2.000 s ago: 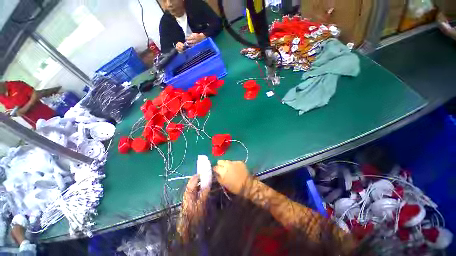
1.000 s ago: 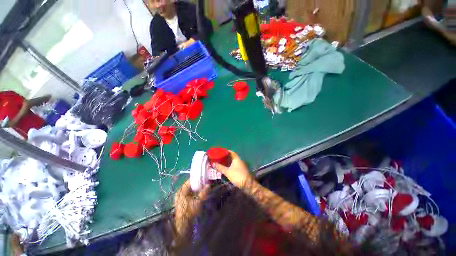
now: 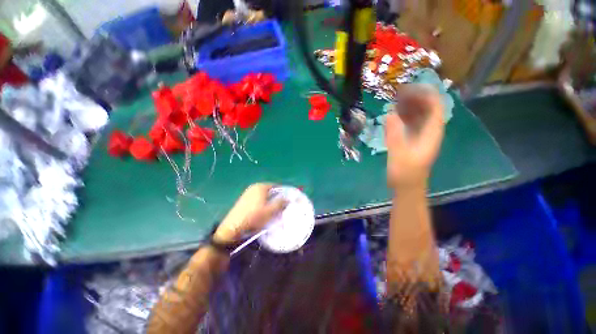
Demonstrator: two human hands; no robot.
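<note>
My left hand [image 3: 251, 212] holds a white round housing [image 3: 289, 225] at the bench's near edge, smooth face up. A white cable [image 3: 247, 243] runs from it toward my wrist. A tiny bit of red shows at its upper rim. My right hand [image 3: 416, 134] is raised over the bench at the right, blurred, in front of the grey-green cloth [image 3: 374, 135]. Its fingers are bent, and whether it holds anything cannot be told. The hanging power driver [image 3: 353, 98] is left of my right hand, its silvery tip pointing down.
Red caps [image 3: 196, 107] with thin cords are piled mid-bench; one more lies apart [image 3: 318, 106]. A blue crate [image 3: 245, 55] stands behind. White housings [image 3: 49, 150] are heaped left. Red and silver-brown parts [image 3: 395, 55] lie far right. Finished units [image 3: 465, 291] fill the near-right bin.
My right hand has left the housing and moved up and right over the bench. The red cap it held at the housing is no longer plainly seen. My left hand has turned the housing smooth face up.
</note>
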